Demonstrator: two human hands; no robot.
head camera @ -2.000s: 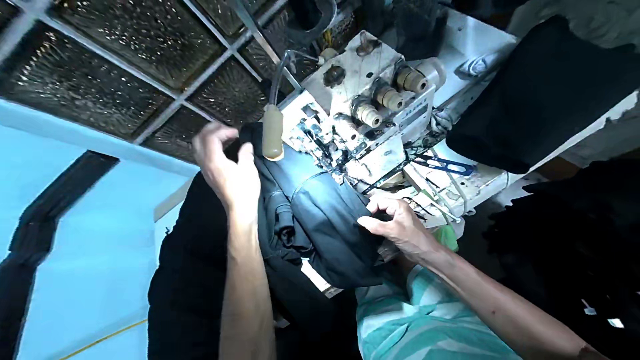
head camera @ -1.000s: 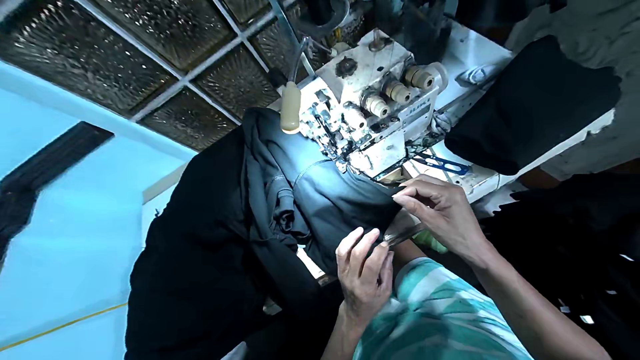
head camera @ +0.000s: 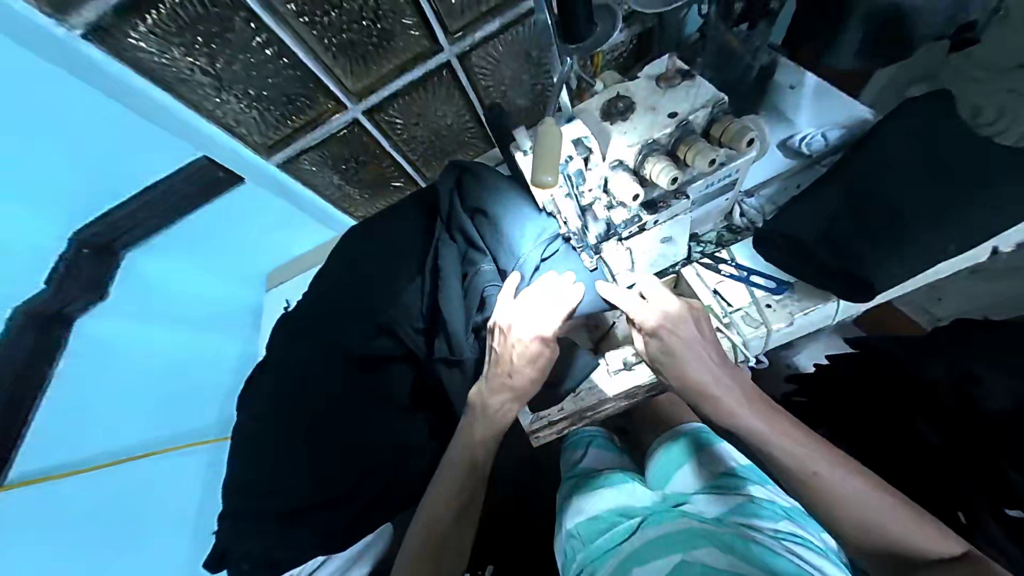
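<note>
Dark fabric lies bunched over the left side of an overlock sewing machine, its lit edge under the presser foot area. My left hand rests on that fabric just in front of the needle area, fingertips on the cloth. Close to the machine's front plate, my right hand pinches the fabric's edge between thumb and fingers. Beside the needle area, a pale plastic-like handle hangs. Whatever lies beneath my left palm is hidden.
Blue-handled tweezers or a similar tool lie on the machine table, right of the machine. More black cloth is draped at the right. Glass blocks and a blue wall stand at the left. Striped shorts show below.
My left hand has moved up from the near edge onto the fabric by the needle area. My right hand has shifted closer to the machine. The near wooden table edge has come into sight.
</note>
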